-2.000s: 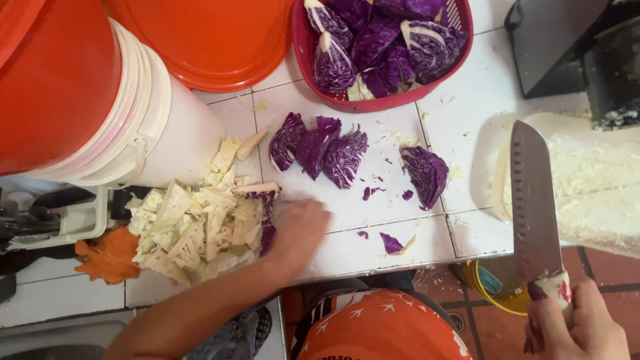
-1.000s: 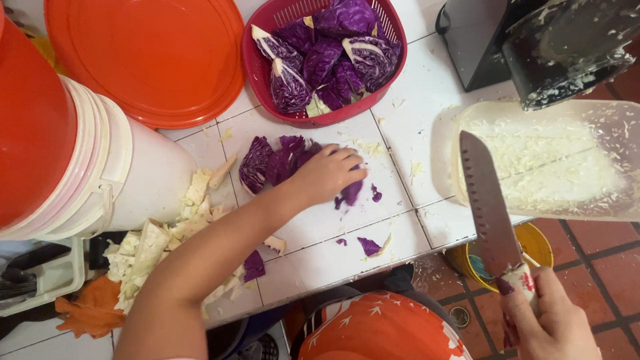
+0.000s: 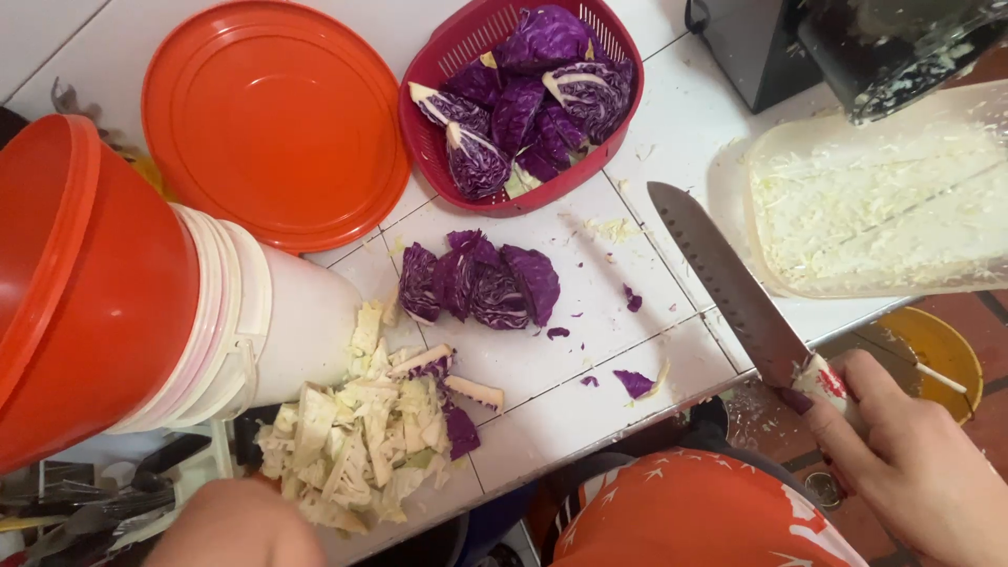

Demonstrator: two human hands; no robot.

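My right hand [image 3: 890, 433] grips a kitchen knife [image 3: 732, 291] by its pale handle, the blade pointing up and left above the counter edge. My left hand [image 3: 236, 528] is blurred and cut off by the bottom edge, near a heap of pale cabbage cores and scraps [image 3: 362, 441]; its fingers are hidden. Several red cabbage wedges [image 3: 480, 283] lie side by side on the white tiles. Behind them stands a dark red plastic basket [image 3: 520, 206] holding more red cabbage pieces [image 3: 551, 47]. Small purple scraps [image 3: 634, 384] are scattered near the counter edge.
An orange lid [image 3: 276, 126] lies at the back left, beside a white bucket [image 3: 299, 315] and an orange container [image 3: 102, 291]. A translucent tub [image 3: 874, 205] with pale shreds is at right, below a black appliance [image 3: 756, 55]. A yellow bucket [image 3: 957, 354] stands on the floor.
My left hand has moved from the red cabbage wedges down to the bottom left. The wedges now sit closer together than two seconds ago. My right hand still holds the knife.
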